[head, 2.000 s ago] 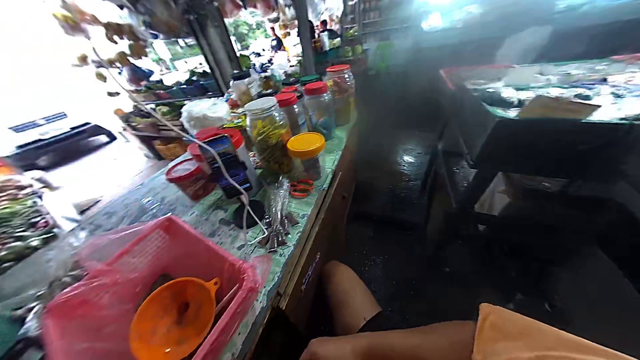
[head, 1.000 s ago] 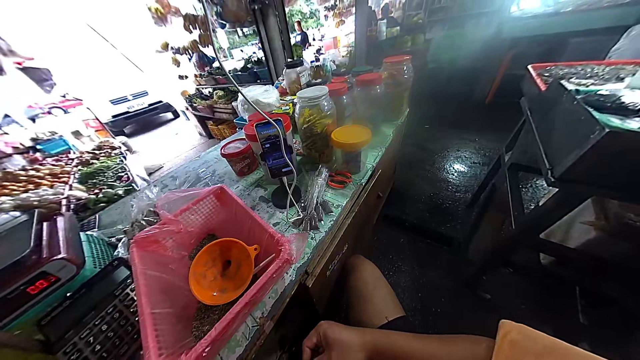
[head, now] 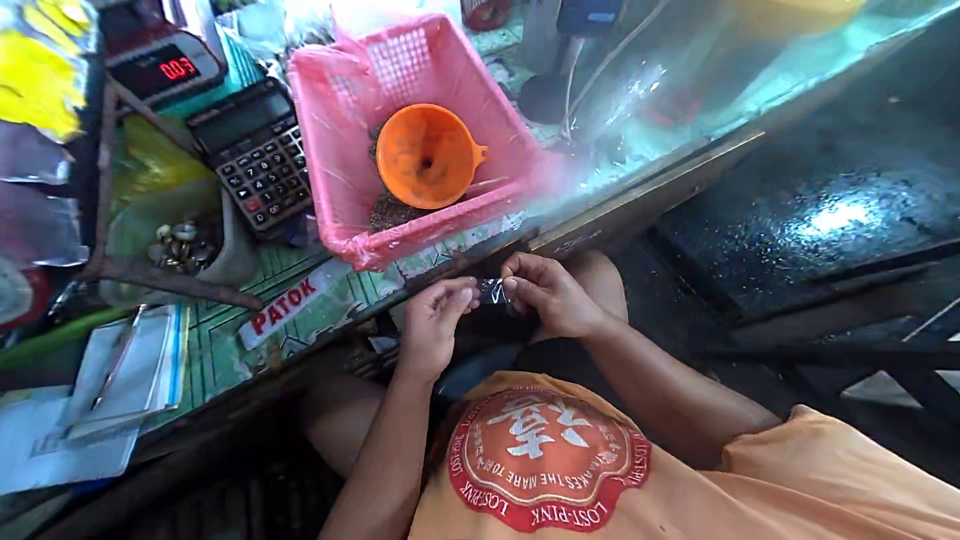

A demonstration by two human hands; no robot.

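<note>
Between my two hands, over my lap, a small clear plastic bag (head: 493,291) is stretched. My left hand (head: 437,322) pinches its left end between thumb and fingertips. The right end is pinched by my right hand (head: 551,294). Just beyond them on the counter stands a pink plastic basket (head: 491,105) lined with clear plastic. An orange funnel (head: 427,157) lies in it, mouth up, on dark grains or small seeds (head: 397,212).
Left of the basket are a black calculator (head: 262,169) and a digital scale (head: 169,67) with a lit display. A container of coins (head: 236,247) and a stack of papers (head: 127,375) are nearer. The counter's wooden edge (head: 652,191) runs diagonally beyond my hands.
The view has swung down and left. Both hands now show, holding the small plastic bag; one second ago only one hand showed, low in the view.
</note>
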